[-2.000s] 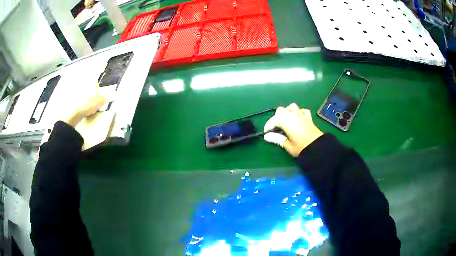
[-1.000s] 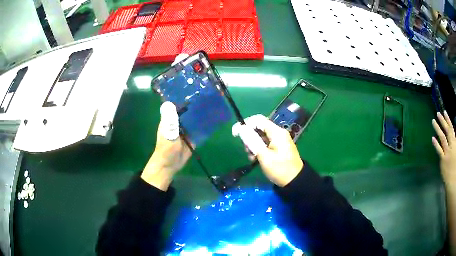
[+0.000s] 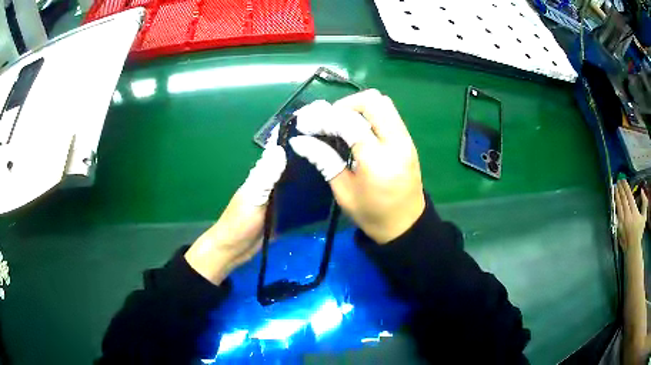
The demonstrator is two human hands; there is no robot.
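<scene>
My left hand (image 3: 246, 207), with white finger cots, grips the left side of a dark phone middle frame (image 3: 262, 256). The frame is held upright over a pile of shiny blue films (image 3: 285, 329), its open end toward me. My right hand (image 3: 371, 157), also with white finger cots, has its thumb and fingers pinched at the frame's upper end. What the fingertips touch there is partly hidden. A second phone frame (image 3: 275, 127) lies on the green bench just behind my hands, partly covered by them.
A third phone frame (image 3: 482, 135) lies on the bench to the right. A white fixture plate (image 3: 64, 78) is at left, a red tray (image 3: 228, 21) at the back, and a white perforated tray (image 3: 471, 32) at back right. Another person's hand and forearm (image 3: 632, 242) show at the right edge.
The held frame has turned from tilted to nearly upright and its open end hangs over the blue pile. My right hand has moved up to its upper end. The view has shifted right.
</scene>
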